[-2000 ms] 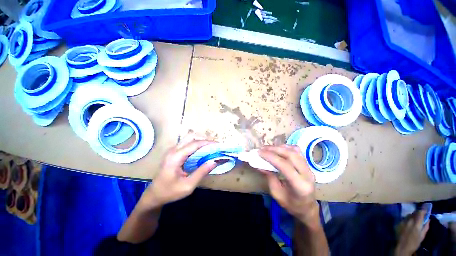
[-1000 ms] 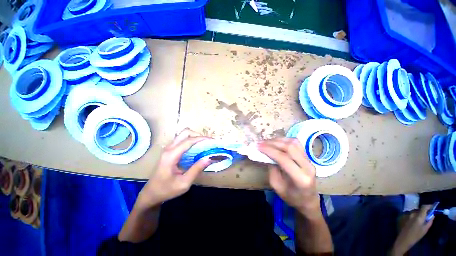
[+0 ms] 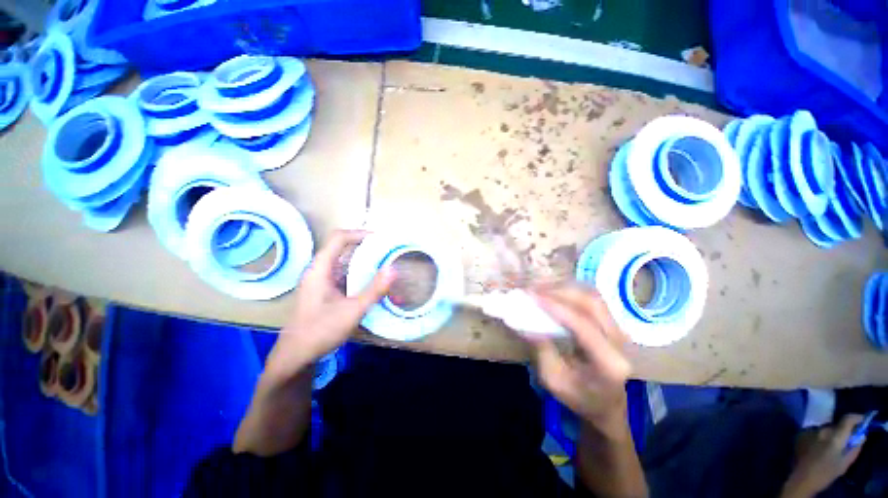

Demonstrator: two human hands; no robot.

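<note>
A pale blue-white flanged ring (image 3: 443,277) lies nearly flat at the bench's front edge, its darker collar around the centre hole. My left hand (image 3: 326,302) grips the ring's left side, with the thumb at the hole. My right hand (image 3: 582,345) holds a small white glue bottle (image 3: 521,309), its thin tip pointing left at the ring's right rim. The right fingers are slightly blurred and cover part of the bottle. Whether the tip touches the ring I cannot tell.
Stacked ring parts lean at the left (image 3: 255,243) and right (image 3: 696,282) on the cardboard bench cover (image 3: 428,126). Blue bins (image 3: 321,27) stand behind, by a green surface (image 3: 545,19). Brown-orange rings (image 3: 63,326) are at lower left. Another person's hand (image 3: 823,457) is at lower right.
The ring has turned from steeply tilted to nearly flat, showing its face. The bottle has come away from the ring's upper edge and shows more. The whole view has shifted slightly.
</note>
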